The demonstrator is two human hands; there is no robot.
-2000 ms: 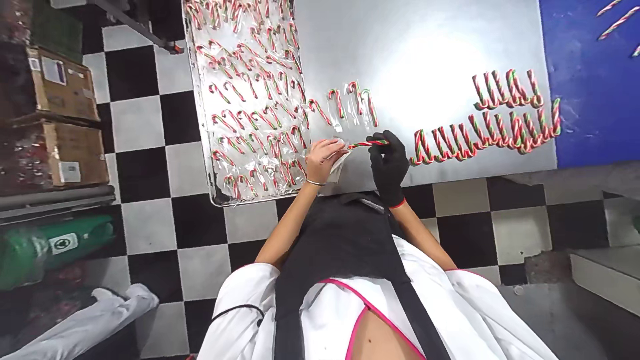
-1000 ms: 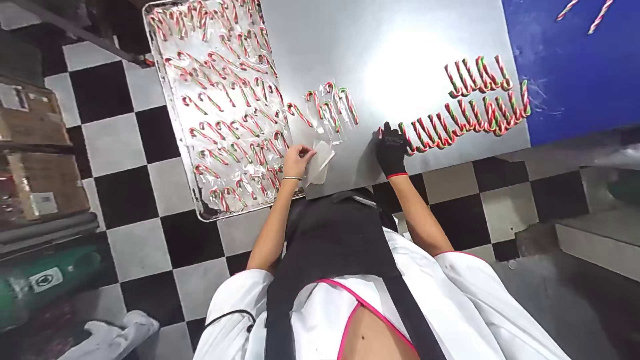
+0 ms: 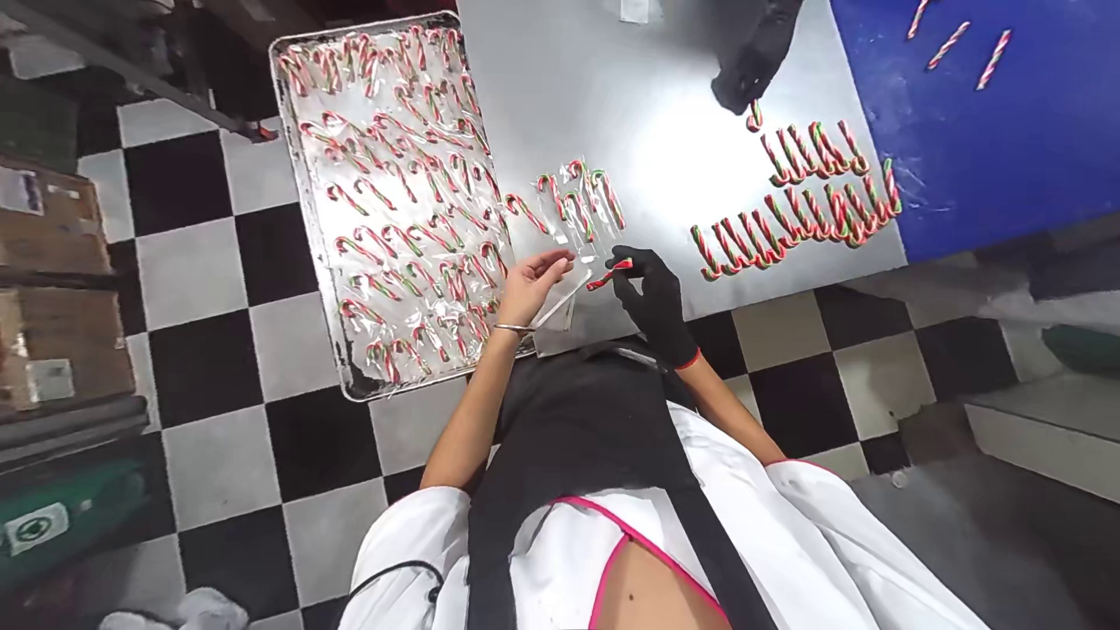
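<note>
My right hand, in a black glove, grips a red, white and green candy cane close to the table's near edge. Just left of it my bare left hand is beside a stack of clear plastic sleeves; whether its fingers pinch one is unclear. Beyond both hands lie several wrapped candy canes. Unwrapped candy canes stand in two rows on the metal table to the right. At left, a metal sheet tray holds many wrapped canes.
A co-worker's black-gloved hand reaches in from the far side, at a candy cane. Striped candy sticks lie on a blue surface at the right. Cardboard boxes stand at far left, beyond the checkered floor.
My right hand has moved from the row of canes to beside my left hand, now with a cane in it. A co-worker's gloved hand has come into view at the far side.
</note>
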